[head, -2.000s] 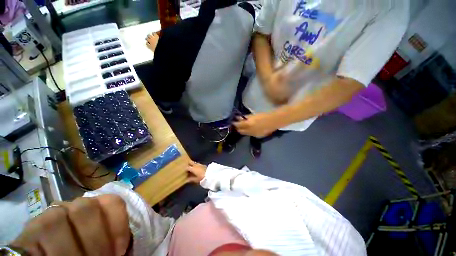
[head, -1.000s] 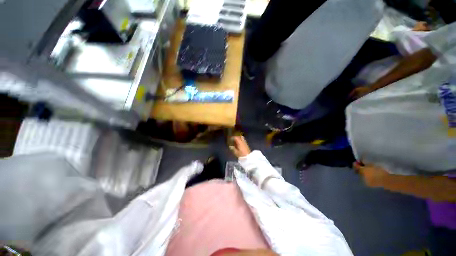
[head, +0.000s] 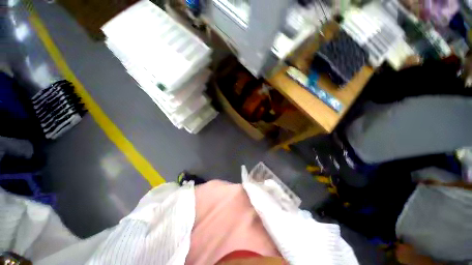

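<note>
Neither of my hands shows. At the lower left edge there is only a metallic band at my left wrist, with the hand cut off. My right sleeve is at the lower right and its hand is not visible. A clear plastic box or tray lies beside that sleeve; I cannot tell if it is held. On the wooden bench at the upper right sit a dark block of stacked black parts and a blue film strip.
A tall stack of white trays stands on the grey floor at upper left centre. An open carton with orange-brown contents is under the bench. A yellow floor line and a black slatted stack are left. People in grey-white clothing are at right.
The view has swung left, so the bench has moved to the upper right and the white tray stack shows fully. My right hand, seen earlier near the bench corner, has gone from sight.
</note>
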